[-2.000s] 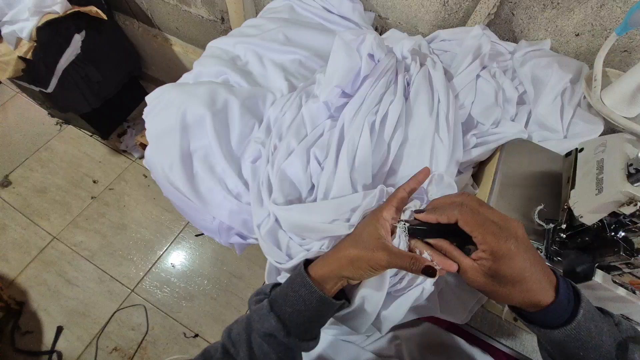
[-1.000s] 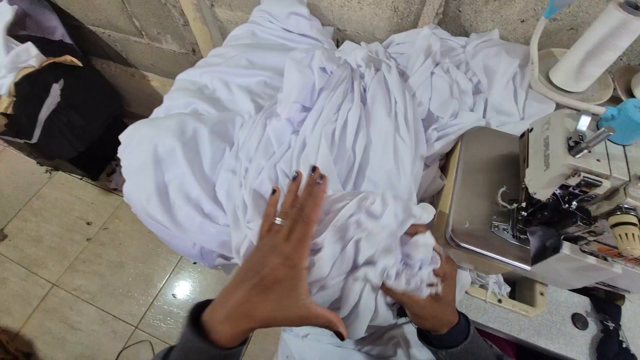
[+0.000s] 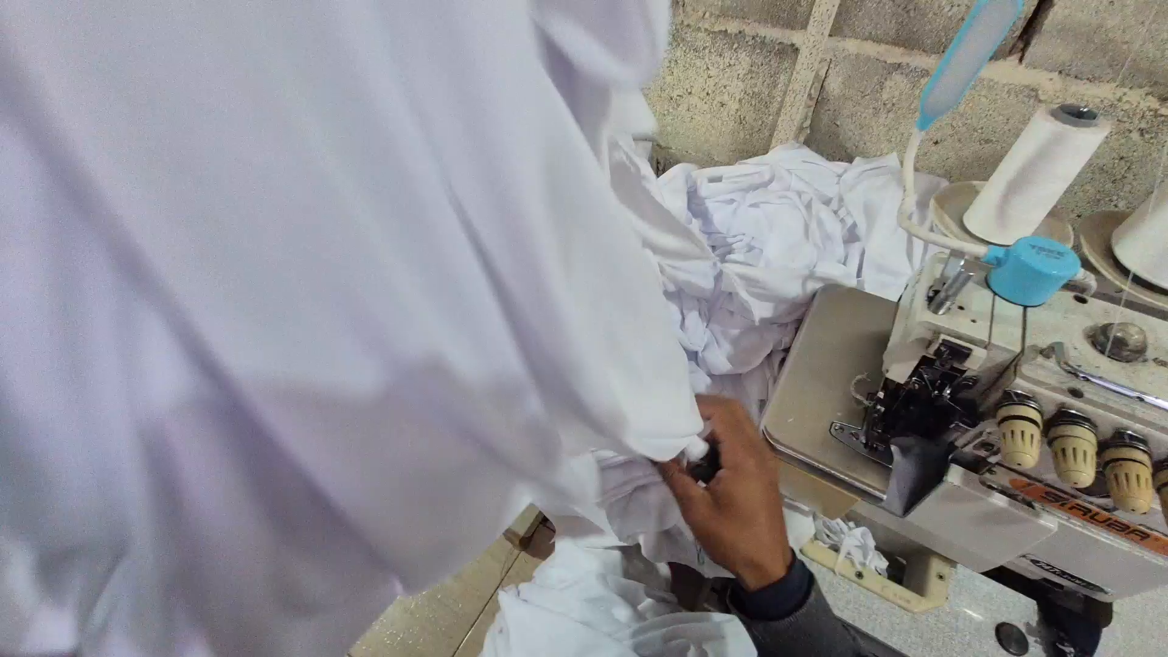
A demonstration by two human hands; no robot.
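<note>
A large sheet of white fabric is lifted close to the camera and covers the left and middle of the head view. At its lower right edge, my right hand grips the cloth between thumb and fingers, with part of a small black object showing in the palm. My left hand does not show. Behind and below the raised sheet lies a heap of crumpled white fabric. To the right of my right hand stands a Siruba overlock sewing machine with a metal plate.
White thread cones stand behind the machine, beside a blue-headed lamp on a bent white arm. A concrete block wall closes off the back. White scraps sit in an opening below the machine plate. Tiled floor shows at the bottom.
White fabric has been raised from the heap toward the camera. My left hand, open over the heap one second ago, has gone out of sight. The view has shifted toward the machine.
</note>
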